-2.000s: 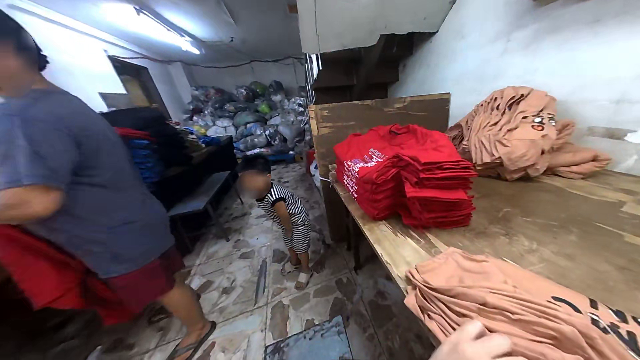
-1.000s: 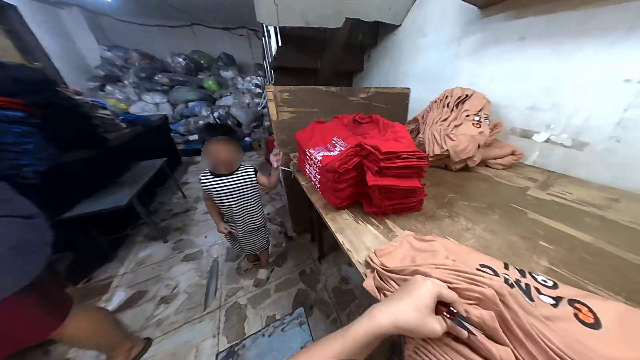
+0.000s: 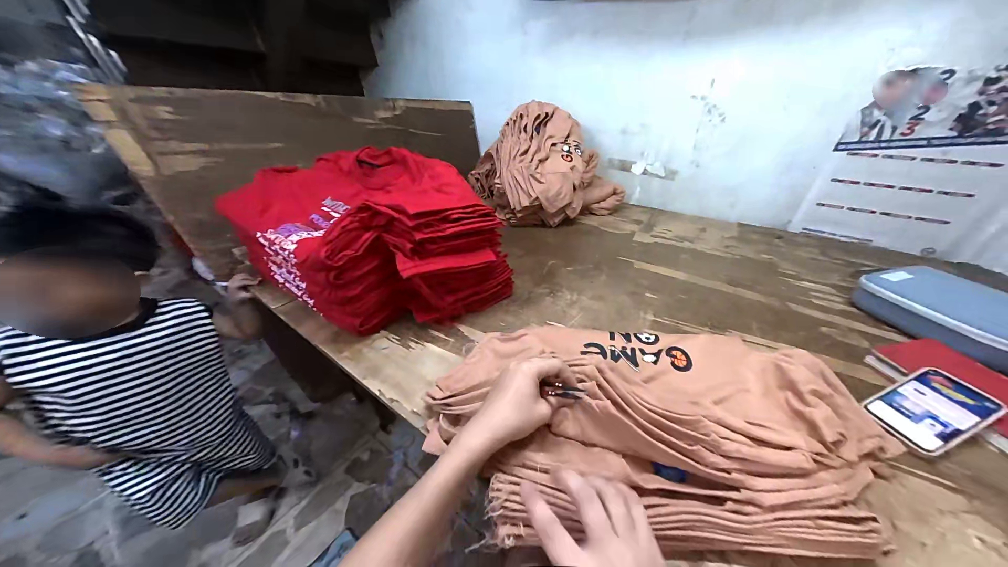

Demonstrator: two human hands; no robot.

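Peach T-shirts with dark printed lettering (image 3: 709, 394) lie in a layered stack at the near edge of a wooden table. My left hand (image 3: 524, 402) rests on the stack's left part, its fingers closed around small thread snips (image 3: 562, 390), whose dark blades point right. Below it, my right hand (image 3: 594, 524) lies with spread fingers on the stack's near folded layers. A small dark blue patch (image 3: 669, 472) shows on the cloth beyond that hand. Behind the stack sits a pile of folded red T-shirts (image 3: 378, 236). Farther back, more peach shirts (image 3: 543, 165) are heaped against the wall.
A child in a striped outfit (image 3: 150, 394) stands left of the table, one hand at its edge. To the right lie a phone (image 3: 935, 409), a red notebook or folder (image 3: 937, 358) and a blue-grey case (image 3: 937, 303). A wooden panel (image 3: 315, 134) rises behind the red pile.
The view has shifted right and closer to the table. My right hand has come into view on the peach stack. The adult seen at the left earlier is out of view.
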